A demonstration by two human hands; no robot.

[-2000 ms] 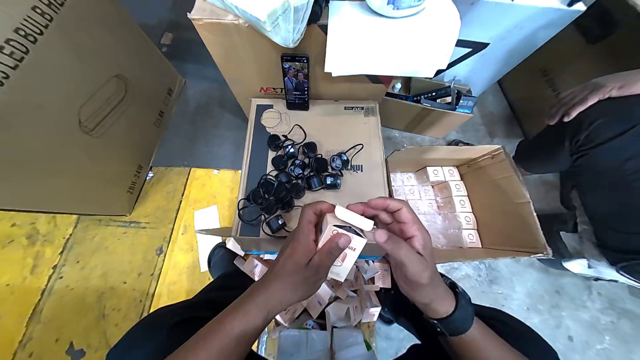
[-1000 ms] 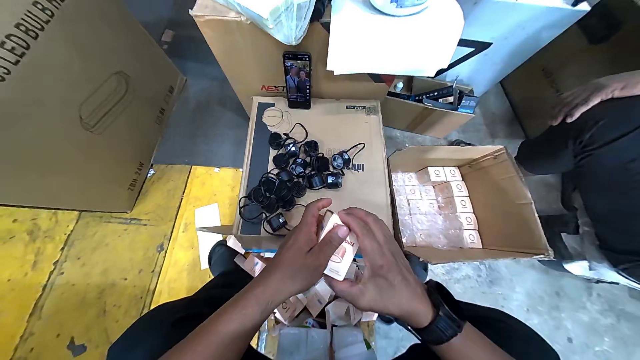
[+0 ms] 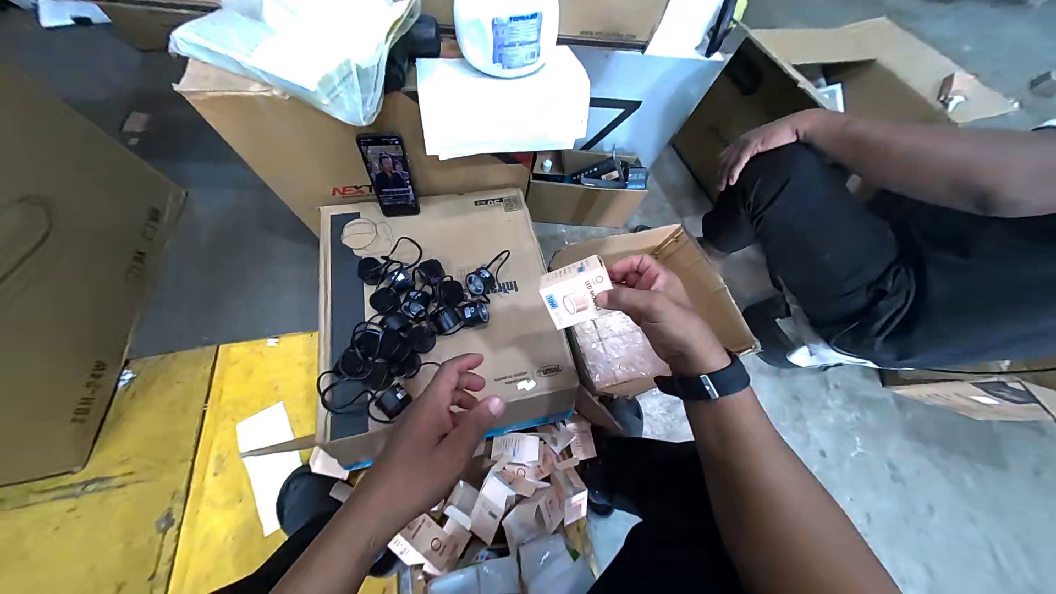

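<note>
My right hand (image 3: 656,309) pinches a small printed carton (image 3: 576,292) by its right side, above the left part of an open cardboard box (image 3: 701,280). Wrapped small cartons (image 3: 619,351) show inside that box below my hand. My left hand (image 3: 450,412) holds nothing, its fingers apart, over the near edge of a flat cardboard box (image 3: 528,338). On the flat box, to the left, lies a heap of small black round lamps with cables (image 3: 404,313). Many loose small cartons (image 3: 528,495) lie in a pile between my legs.
A phone (image 3: 388,175) leans upright behind the lamps. White paper (image 3: 503,107), a plastic bag (image 3: 305,58) and a white bottle (image 3: 507,37) rest on the box behind. A large carton (image 3: 74,247) stands left. Another person's knee and arm (image 3: 907,157) are at the right.
My right hand has moved right with the small carton, over the open box. My left hand has let go of the carton and is apart from it. The view has shifted somewhat.
</note>
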